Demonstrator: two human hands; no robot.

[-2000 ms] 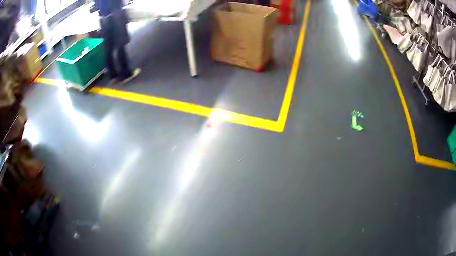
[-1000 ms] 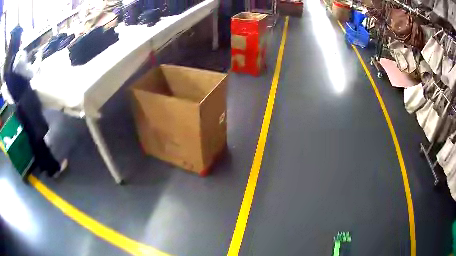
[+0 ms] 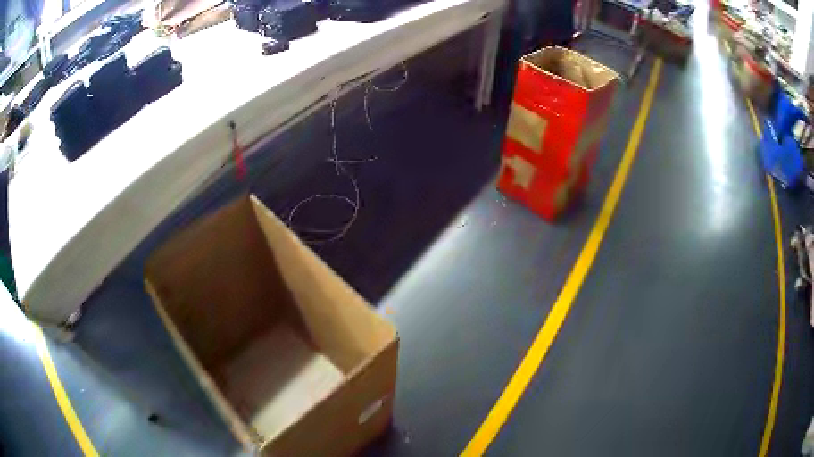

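Neither of my hands is in view. A large open brown cardboard carton [image 3: 357, 406] stands on the floor nearest in front of me; its inside looks empty, with a pale bottom. Beside it a long white-topped table [image 3: 134, 192] runs from the lower left to the upper middle. Stacks of black items, probably bags [image 3: 116, 98], lie on the table at the left, and more black items [image 3: 278, 16] lie farther back.
A tall red carton [image 3: 560, 134] with brown patches stands beyond the table. A yellow lane line [image 3: 585, 259] runs along the grey floor to its right. Thin cables [image 3: 335, 161] hang under the table. A blue container [image 3: 783, 147] is at the right, near another yellow line.
The view has moved forward towards the table and the brown carton, which now appear larger. The person by the table and the hanging pale bags at the right have mostly left the picture.
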